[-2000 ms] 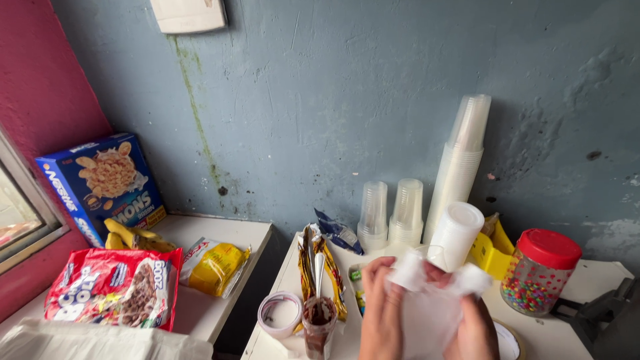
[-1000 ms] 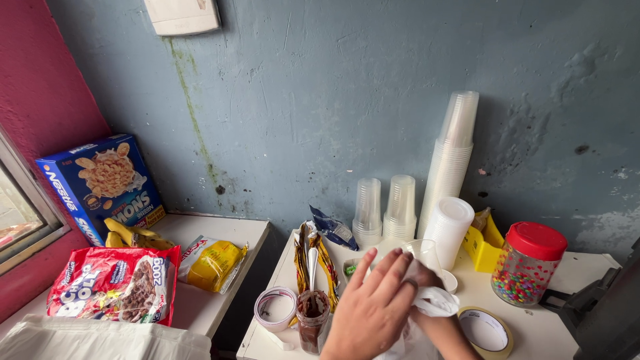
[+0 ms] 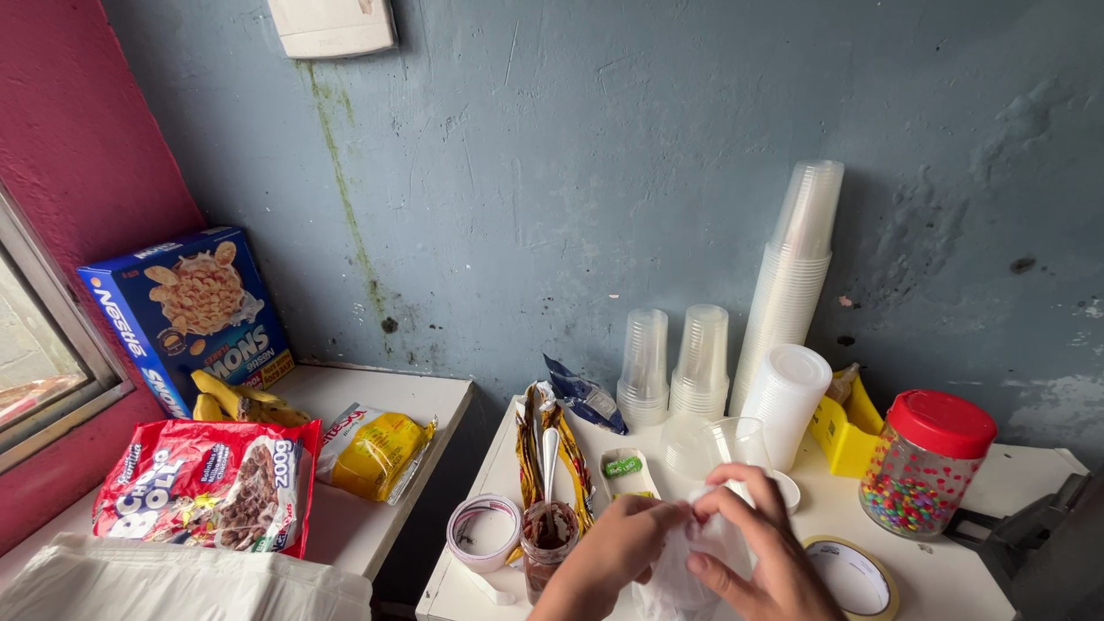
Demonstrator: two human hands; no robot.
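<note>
At the lower centre right, a thin white plastic bag (image 3: 681, 578) is pinched at its top by my left hand (image 3: 617, 548), whose thumb and fingers are closed on it. My right hand (image 3: 759, 552) has its fingers curled about the bag's other side, the thumb against the plastic. What the bag contains is hidden. Left of my hands stands an open jar of brown spread (image 3: 545, 561) with a metal spoon (image 3: 549, 466) upright in it. Just beyond my right hand is a clear plastic cup (image 3: 737, 444). A roll of tape (image 3: 849, 578) lies to the right.
Stacked clear cups (image 3: 642, 371), a tall cup stack (image 3: 789, 285), white lids (image 3: 789, 388), a yellow holder (image 3: 849, 431) and a red-lidded candy jar (image 3: 927, 466) stand behind. On the left table are a cereal box (image 3: 198, 310), bananas (image 3: 246, 401), cereal bags (image 3: 207, 487) and folded white bags (image 3: 172, 586).
My hands, overlapping a second ago, are now side by side at the bag's top. Two seconds ago they held the white plastic spread between them.
</note>
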